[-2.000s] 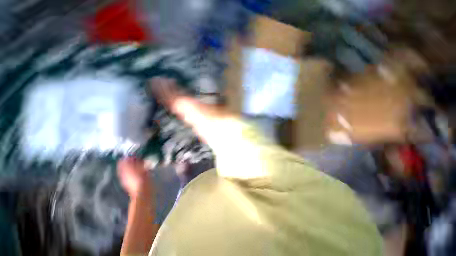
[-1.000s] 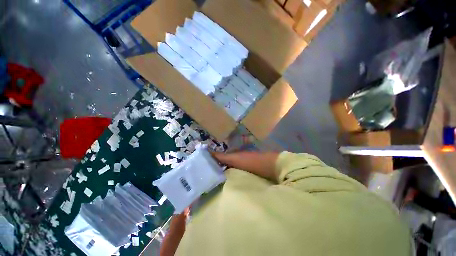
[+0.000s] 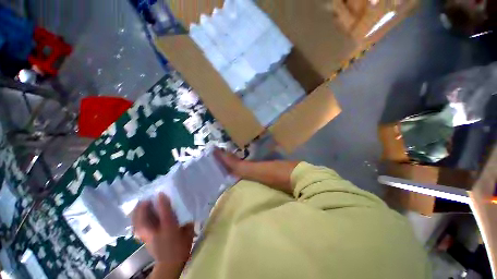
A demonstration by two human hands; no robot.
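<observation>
A fanned row of white pouches [image 3: 201, 180] is at the bench's near edge, in front of my body. My right hand [image 3: 228, 162] grips its right end. My left hand [image 3: 161, 226] is blurred, with its fingers against the row's left part; its grip is unclear. A second fanned row of white pouches [image 3: 90, 223] lies on the green bench to the left, close against the first. The open brown carton [image 3: 218, 90] beyond the bench end holds white pouches [image 3: 242, 41] on edge in two blocks.
White paper scraps [image 3: 131, 126] litter the green bench [image 3: 163, 143]. A red stool [image 3: 101, 115] stands beyond it, and a blue tubular frame [image 3: 158, 30] is behind the carton. At right are a floor box with a green-grey bag [image 3: 428, 136], clear plastic and a pale edge [image 3: 425, 188].
The single pouch face seen in my hands now shows as a fanned row beside the bench row. My left hand has come up over its left part. The view has shifted, moving the carton up and right.
</observation>
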